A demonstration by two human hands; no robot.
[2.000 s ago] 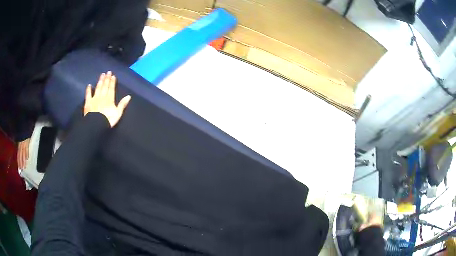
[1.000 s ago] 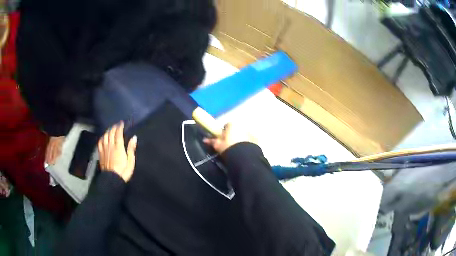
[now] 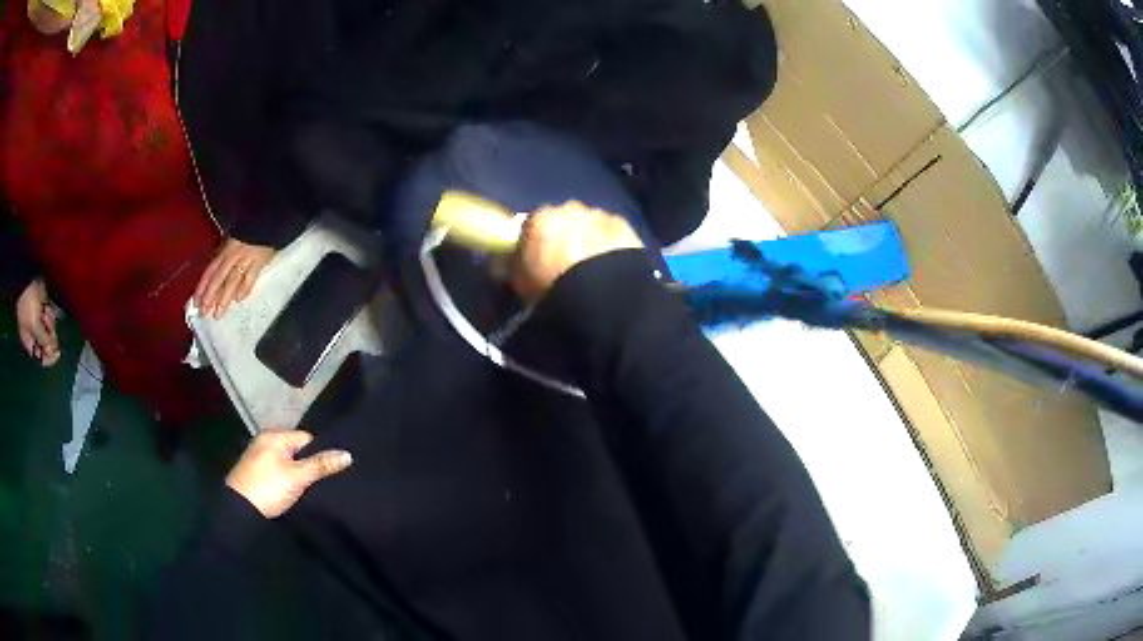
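The black garment (image 3: 464,501) lies over the navy padded board (image 3: 527,157), whose rounded end shows at the upper middle. My right hand (image 3: 570,244) is closed around the pale yellow handle of the steam iron (image 3: 458,313). The iron is dark with a white rim, slightly blurred, near the board's rounded end on the dark cloth. My left hand (image 3: 282,473) is at the garment's left edge, below the phone, thumb pointing right over the cloth. Its fingers seem to hold the edge, partly hidden.
A black phone (image 3: 313,319) lies on the pale table end (image 3: 238,357). A person in red (image 3: 94,188) stands at the left, a hand on that end. A black garment pile (image 3: 501,63) is behind. The blue-wrapped hose (image 3: 777,301) runs right, over a blue strip (image 3: 865,254) and cardboard (image 3: 990,426).
The view has turned, so the board's end sits further right. The iron in my right hand has moved towards the rounded end. My left hand has gone from lying flat to the garment's left edge.
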